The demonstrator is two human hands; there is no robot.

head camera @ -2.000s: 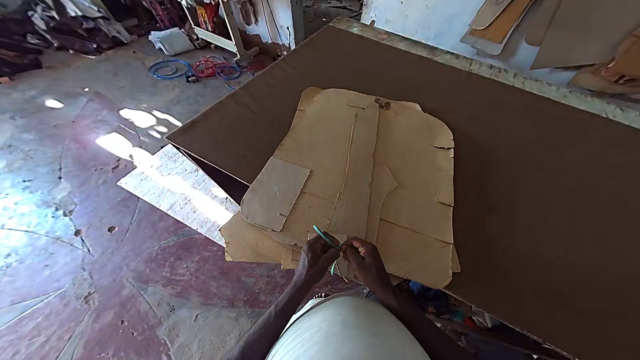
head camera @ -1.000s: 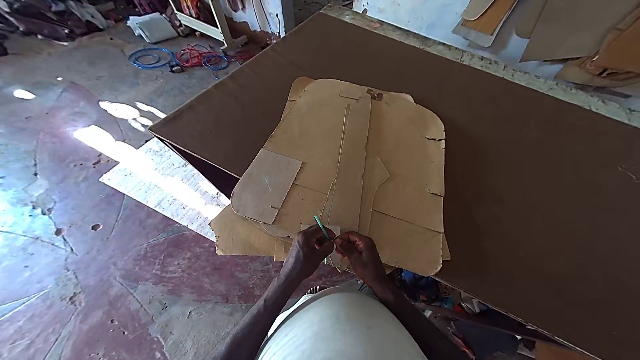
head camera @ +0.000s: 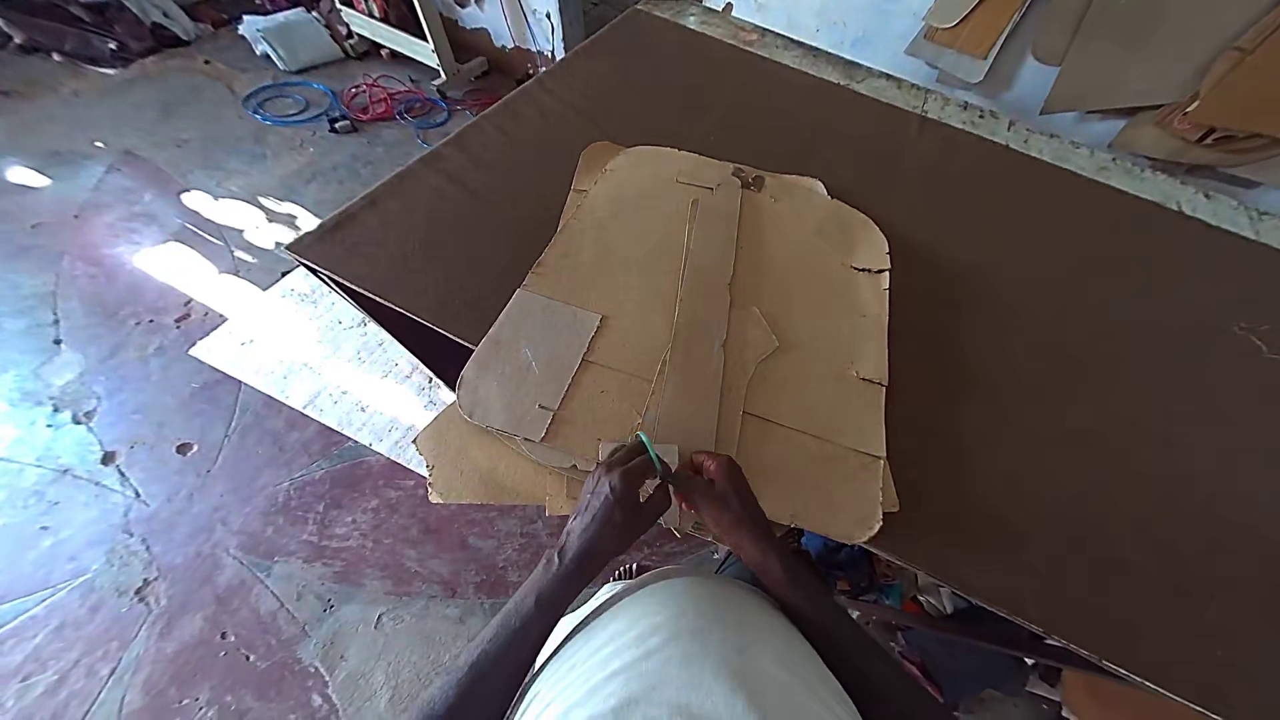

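My left hand [head camera: 618, 495] is closed around a thin green strip [head camera: 651, 452] that curves up out of the fingers; whether it is cord or plastic I cannot tell. Close beside it, my right hand [head camera: 722, 497] pinches at the same spot, its fingertips meeting the left ones; what they pinch is too small to make out. Both hands are at the near edge of a stack of brown cardboard pattern pieces [head camera: 810, 370]. On the stack lie a long narrow cardboard strip [head camera: 705, 320], a greyish card piece [head camera: 535, 360] at the left and a small pale card piece partly behind my hands.
The stack rests on a brown-covered table [head camera: 1050, 400], its lower edge overhanging the front. A pale sheet [head camera: 320, 360] sticks out at the left corner. Blue and red cables [head camera: 375, 100] lie coiled on the floor. More card patterns [head camera: 1150, 60] are by the wall, and scraps lie below the table.
My hands stay together at the near edge of the stack. The green strip now curves over my left fingers, where one second ago it stood straighter.
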